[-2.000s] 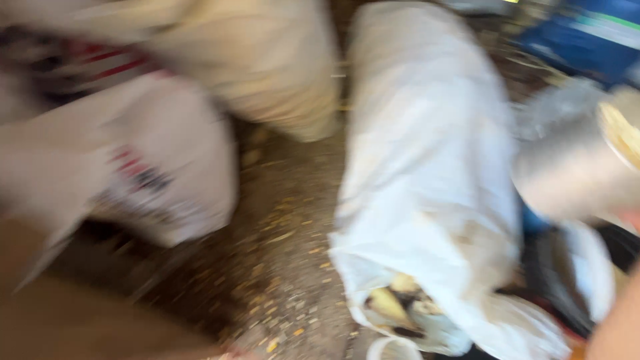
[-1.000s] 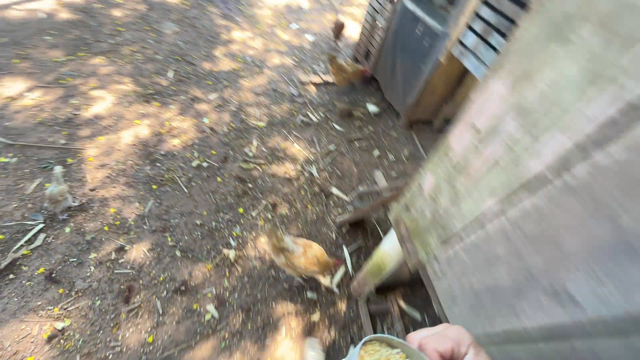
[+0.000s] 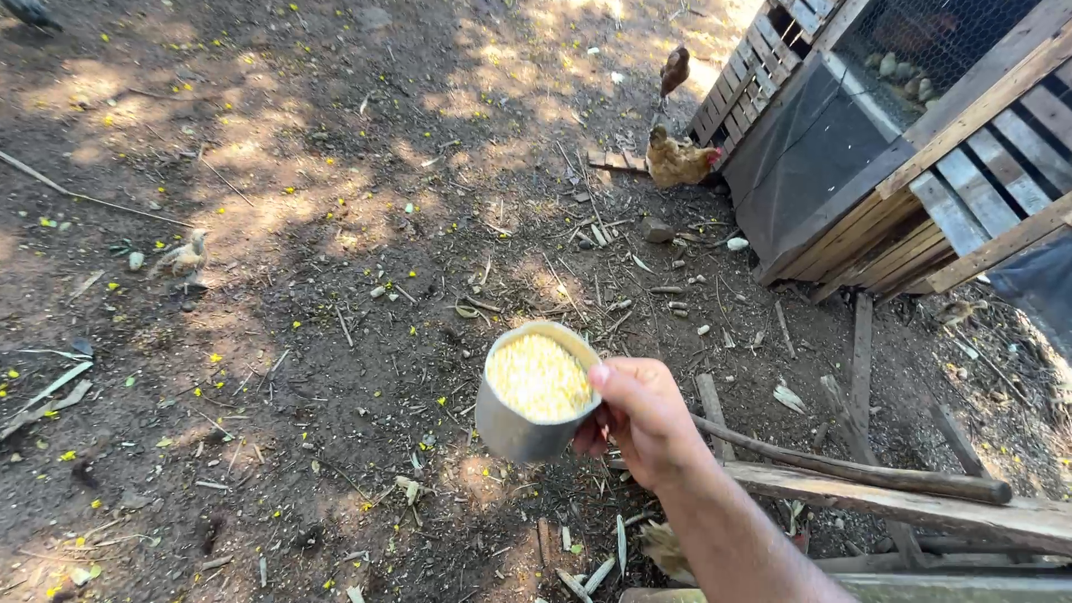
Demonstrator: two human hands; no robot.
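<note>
My right hand (image 3: 641, 419) grips a grey metal cup (image 3: 523, 435) by its right side, thumb near the rim. The cup is upright and filled close to the rim with yellow cracked corn (image 3: 540, 378). It is held over bare, sunlit dirt, slightly right of the middle of the view. A tan hen (image 3: 677, 161) pecks beside the wooden coop, with a brown hen (image 3: 674, 71) behind it. A young speckled chicken (image 3: 182, 258) stands at the left. Part of another pale chicken (image 3: 666, 548) shows below my wrist. My left hand is out of view.
At the upper right stands a wooden coop (image 3: 879, 201) with slats and wire mesh, several chicks (image 3: 900, 71) inside. A wooden rail (image 3: 904, 502) and a round pole (image 3: 854, 469) cross the lower right. Husks, twigs and a stone (image 3: 657, 229) lie on the ground.
The view has gone from sacks on a grain-strewn floor to the chicken yard. The cup of corn, at the bottom edge one second ago, is now farther up in view.
</note>
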